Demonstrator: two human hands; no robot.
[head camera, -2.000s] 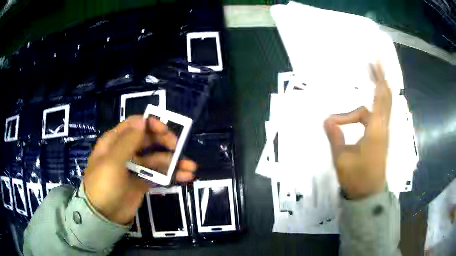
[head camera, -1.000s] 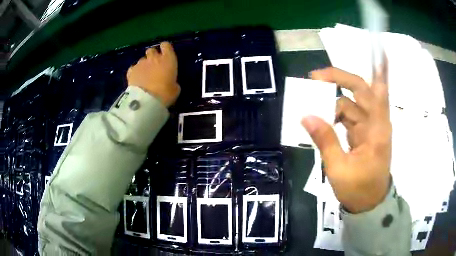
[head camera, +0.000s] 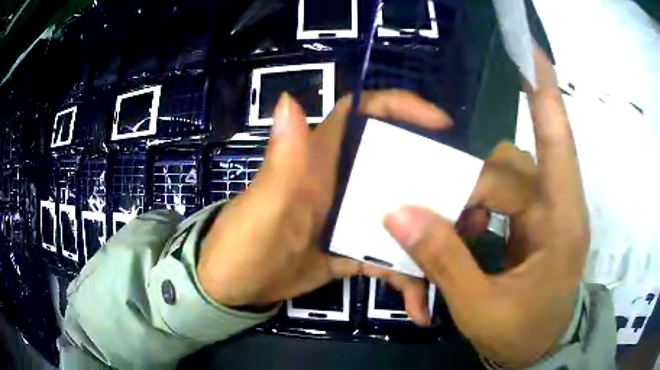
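Observation:
My left hand (head camera: 278, 209) holds a dark front panel (head camera: 354, 148) from beneath, its fingers behind the panel and its thumb raised off it. A solid white cover piece (head camera: 405, 195) with a small slot at its lower edge lies over the panel's window half, slightly tilted. My right hand (head camera: 525, 253) has its thumb on the white piece and its other fingers bent at the piece's right side, partly hidden. A pale translucent piece (head camera: 515, 36) is at my raised right fingertip.
Dark panels in shiny plastic lie in rows at left and below the hands, several with white adhesive frames (head camera: 135, 112). One framed panel (head camera: 292, 94) lies crosswise behind my left thumb. White sheets (head camera: 615, 166) are piled at right.
My left hand has come from the far panel rows to the centre and now holds a dark panel. My right hand has brought the white piece onto that panel. The view has shifted.

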